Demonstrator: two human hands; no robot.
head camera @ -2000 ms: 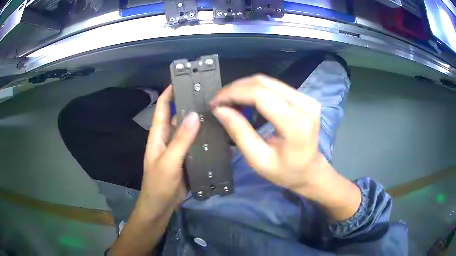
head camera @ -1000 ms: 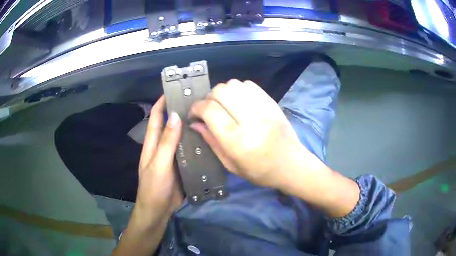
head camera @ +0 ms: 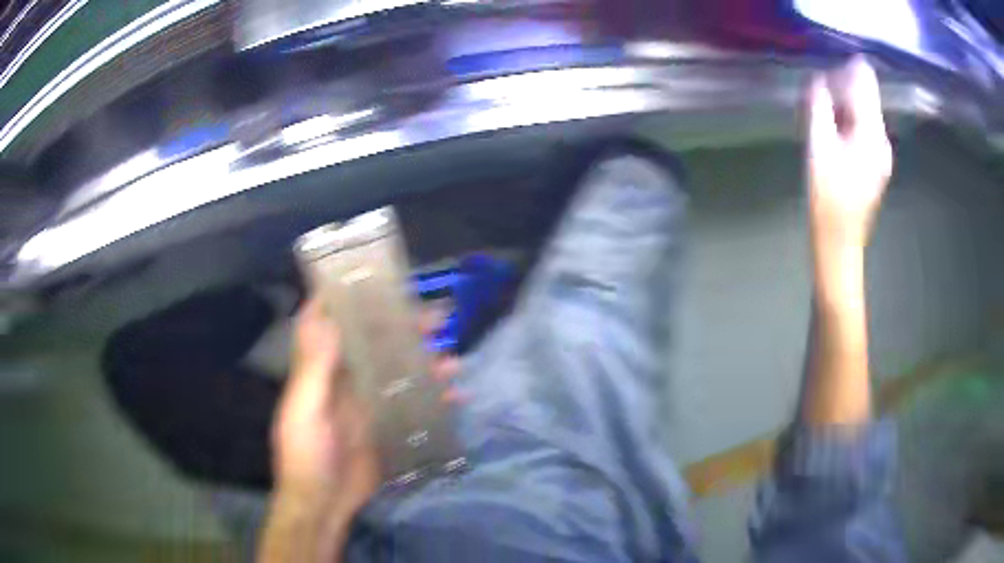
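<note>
A long rectangular metal unit, tan under glare and blurred, is held over my lap. Blurred bright fixings show at its ends and down its lower middle. My left hand is shut on the unit, palm along its left side, with fingertips showing at its right edge. My right hand is stretched out at the upper right, by the metal ledge and away from the unit. Its thumb and fingers look apart at the tips, but blur hides whether anything small is between them.
The shiny metal bench ledge curves across the top. Dark blurred units lie behind it at the left. A red shape is at the top. A blue stool shows between my legs. A yellow floor line is at the lower right.
My right hand has left the unit and moved up and right to the ledge. My left hand still holds the unit, now lower and further left in view. The view has turned right.
</note>
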